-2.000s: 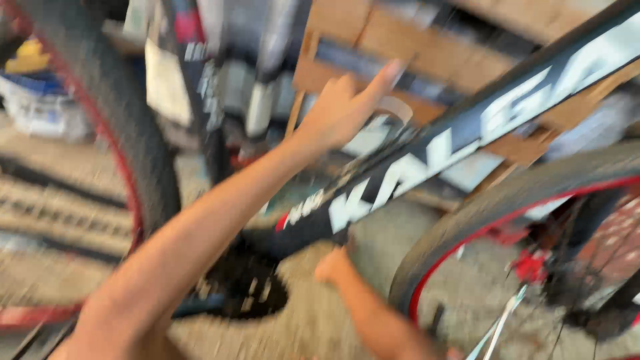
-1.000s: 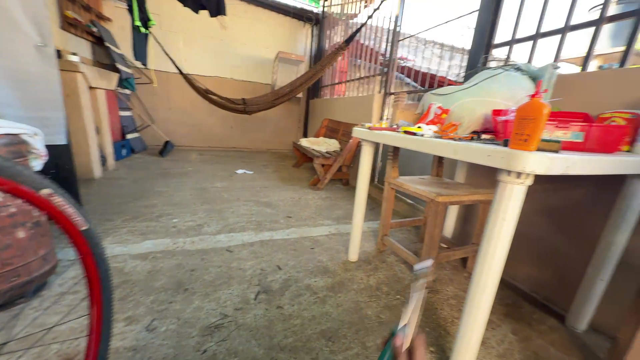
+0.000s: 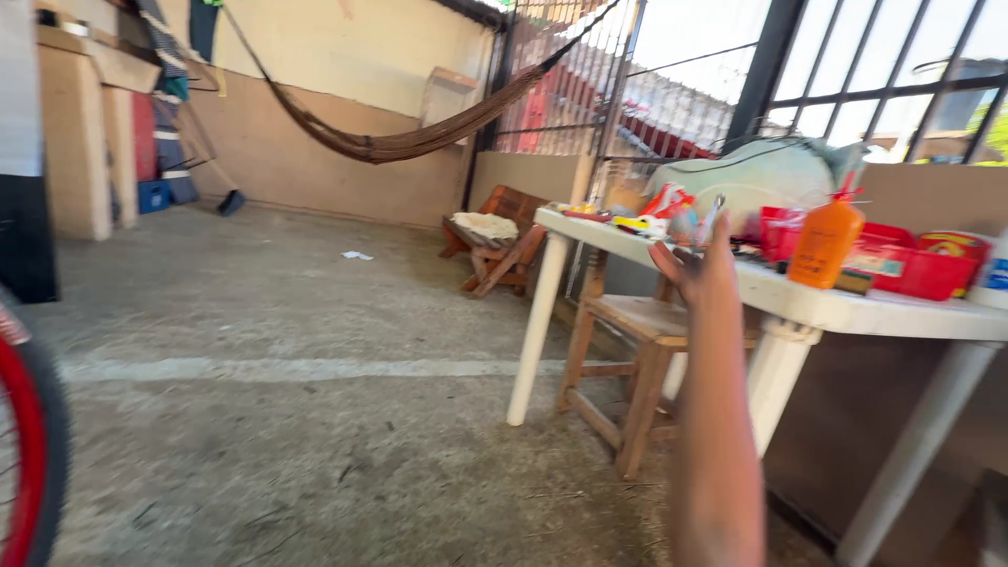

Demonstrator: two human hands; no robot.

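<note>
My right hand [image 3: 697,264] reaches up to the near edge of the white plastic table [image 3: 835,309], its fingers spread apart. A metal wrench [image 3: 715,206] shows beside the raised fingertip, its ring end up, over the clutter on the table; no fingers are closed around it. To the right of the hand stands an orange plastic bottle [image 3: 827,242], with a red bin [image 3: 933,269] behind it. My left hand is out of view. Part of a bicycle wheel with a red rim [image 3: 27,441] shows at the left edge.
A wooden stool [image 3: 650,321] stands partly under the table. Farther back are a wooden folding chair [image 3: 512,209] and a brown hammock [image 3: 394,148] slung across the space. A pale line [image 3: 260,368] crosses the concrete floor. A broom [image 3: 231,202] leans by the far wall.
The view has swung from the bicycle frame to the table. A second ago my right hand held a metal tool low beside the table; it has risen to the tabletop and its fingers are spread.
</note>
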